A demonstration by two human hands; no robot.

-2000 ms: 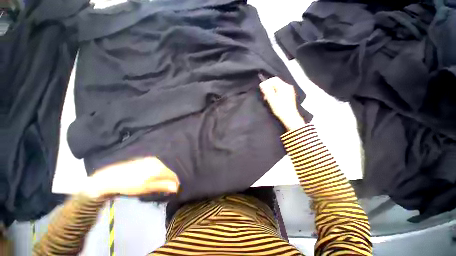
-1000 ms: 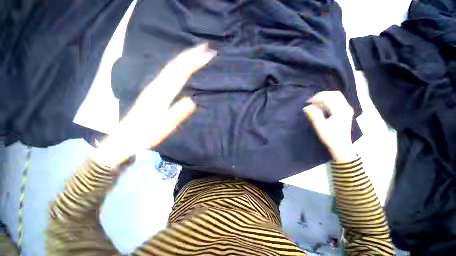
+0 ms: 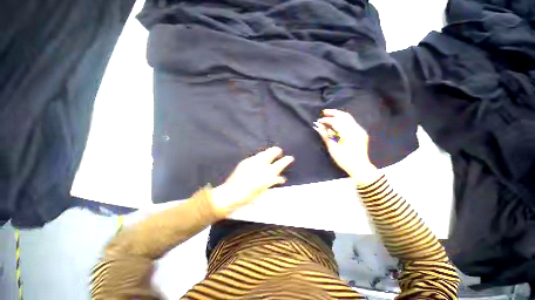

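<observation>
A dark garment (image 3: 211,129) lies on the white tabletop in front of me, flat at its near part and bunched in folds at the far part. My left hand (image 3: 252,179) rests on its near edge with the fingers apart; I see nothing in it. My right hand (image 3: 346,140) is over the cloth to the right of the middle, fingers curled around thread snips (image 3: 332,137). Only small glints and a blue bit of the snips show; the rest is hidden by the hand.
A large crumpled dark heap (image 3: 487,146) lies at the right and touches the garment's right side. Long dark cloth (image 3: 47,105) hangs over the table's left part. The white tabletop (image 3: 111,129) shows between them. Pale floor with yellow-black tape (image 3: 17,263) is below left.
The garment's near edge has moved away from my body, baring a white strip of table. My left hand has come down to that edge. My right hand has moved left.
</observation>
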